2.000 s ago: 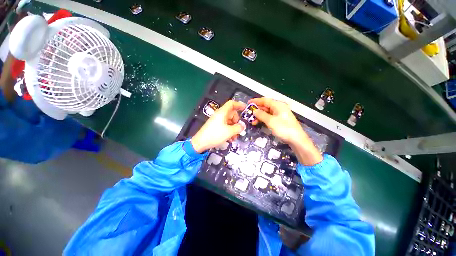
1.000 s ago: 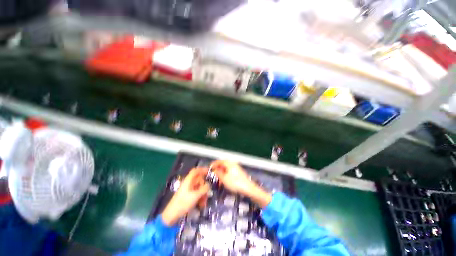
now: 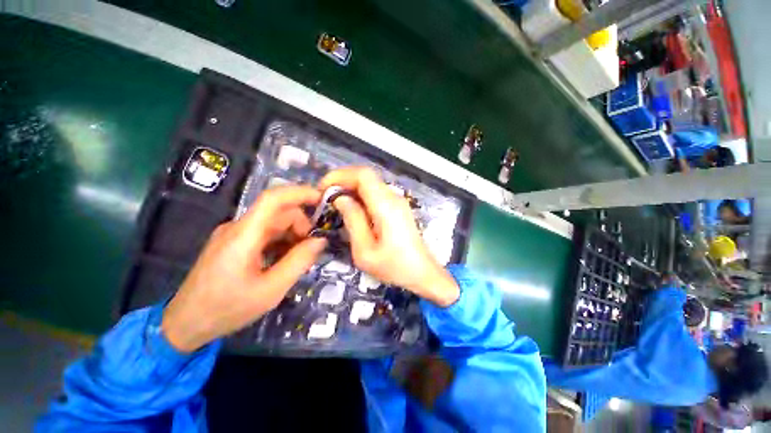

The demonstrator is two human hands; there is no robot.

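Note:
My left hand (image 3: pixel 245 262) and my right hand (image 3: pixel 380 232) meet over the black carrier tray (image 3: pixel 173 228). Between their fingertips they hold a small electronic unit (image 3: pixel 328 211), dark with a pale rim, tilted and partly hidden by the fingers. Under the hands, a clear insert tray (image 3: pixel 275 139) with strong glare holds pale tray parts (image 3: pixel 330 293) in rows. Another small unit, black with gold details and a pale rim (image 3: pixel 205 169), sits in the carrier tray's left-hand pocket.
Beyond a pale rail (image 3: pixel 296 91), the green conveyor (image 3: pixel 406 76) carries a single unit (image 3: pixel 334 48) and two longer pieces (image 3: pixel 471 144). A gridded, filled black tray (image 3: pixel 596 296) is at right, with a blue-sleeved person (image 3: pixel 651 355) beside it. A metal post (image 3: pixel 642 190) crosses the right side.
The view has swung right and down; the fan has left the picture and a person shows at right. Both hands still hold the unit, which is now tilted between the fingertips.

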